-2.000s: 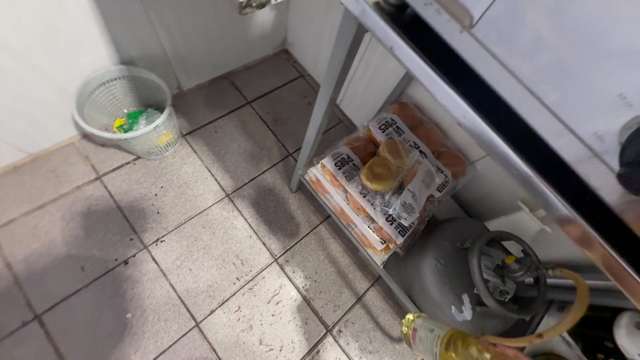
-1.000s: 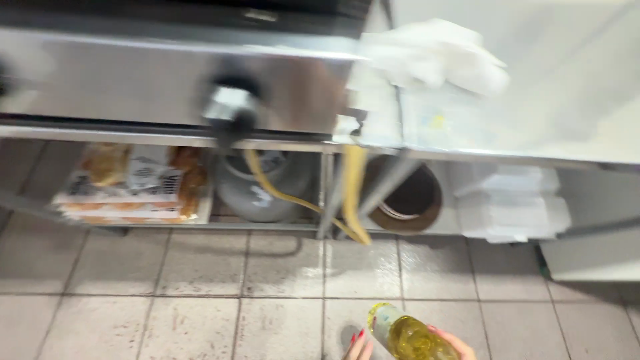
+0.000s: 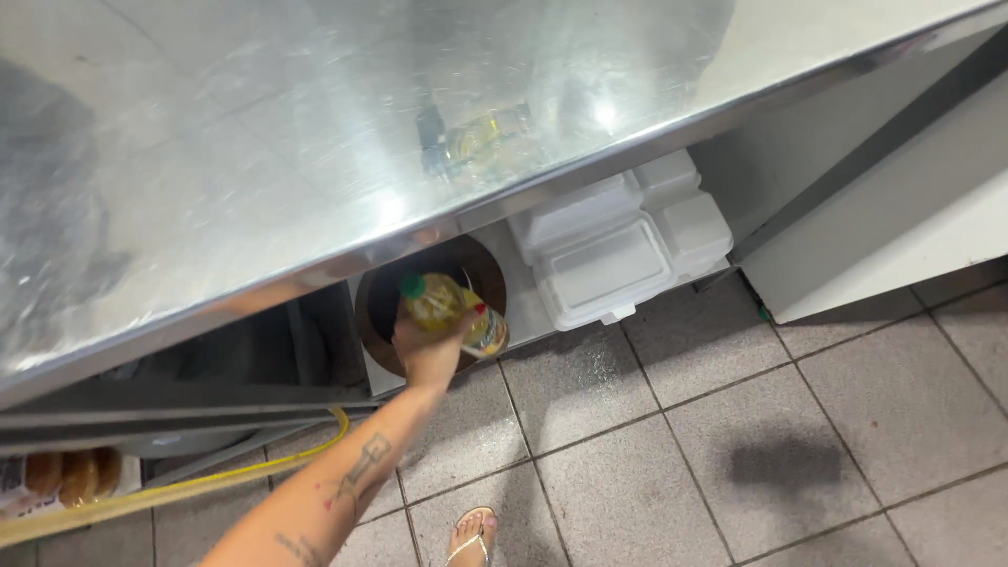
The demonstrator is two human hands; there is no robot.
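Observation:
My left hand [image 3: 433, 342] reaches in from the lower left and grips a clear plastic bottle [image 3: 439, 302] of yellow oil with a green cap. The bottle is tilted over a round, dark-centred container with a brown rim [image 3: 494, 276] on the lower shelf, just below the steel table's front edge. I cannot tell whether the bottle touches the container. Right beside it on the shelf sit white foam takeaway boxes [image 3: 606, 268]. My right hand is out of view.
The steel tabletop [image 3: 260, 157] overhangs the shelf. A yellow hose [image 3: 236, 472] crosses at the lower left, near packaged buns [image 3: 75, 476]. A white cabinet side [image 3: 890, 213] stands at the right. My sandalled foot [image 3: 472, 539] is on the tiled floor [image 3: 598, 472].
The bottle has moved from in front of the shelf to over the round container, now in my left hand. Both hands showed near it one second ago. The view has shifted and tilted.

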